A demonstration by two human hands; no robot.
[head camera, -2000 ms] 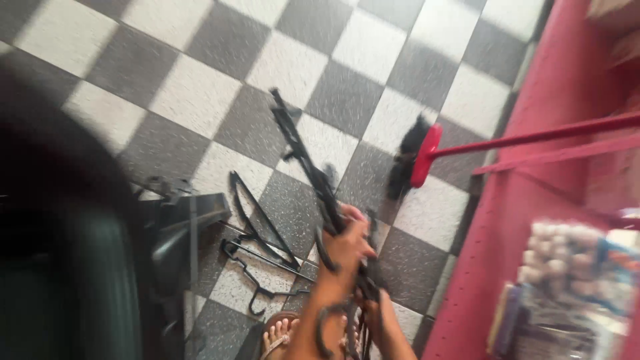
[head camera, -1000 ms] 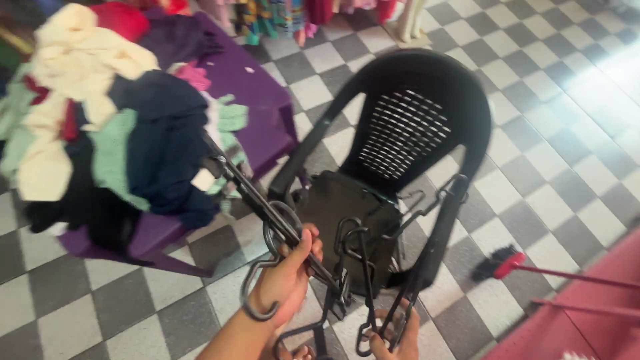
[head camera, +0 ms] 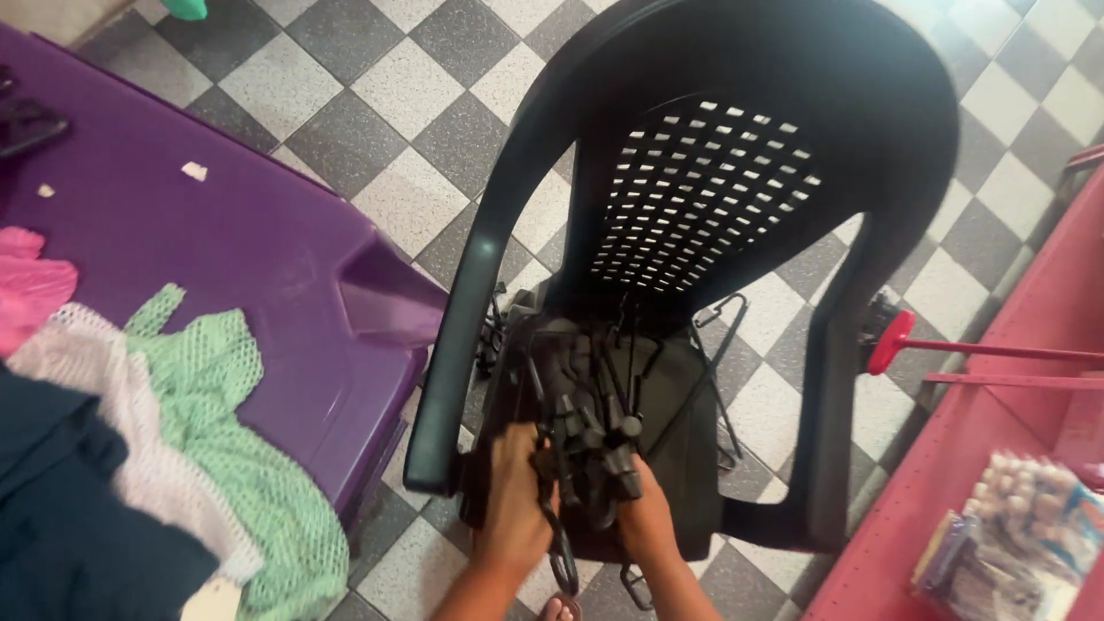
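A bundle of black plastic clothes hangers (head camera: 591,431) is between my two hands, over the seat of a black plastic armchair (head camera: 487,250). My left hand (head camera: 517,492) grips the bundle from its left side, and my right hand (head camera: 642,509) closes on its right side. Hooks and clips of the hangers overlap, so single hangers are hard to tell apart. More black hangers (head camera: 729,379) stick out past the right side of the seat, above the checkered floor. The fingertips of both hands are partly hidden by the bundle.
At left stands a purple plastic table (head camera: 267,224) with a green mesh garment (head camera: 250,440), dark blue cloth (head camera: 78,500) and pink cloth (head camera: 34,285). A red broom (head camera: 893,343) lies right of the chair. A pink shelf (head camera: 975,405) at right holds packaged goods (head camera: 1018,517).
Two seconds ago the hands held hangers above the floor, with others lying there. One second ago the hands were apart with hangers near the chair; now both are together on a bundle over the seat.
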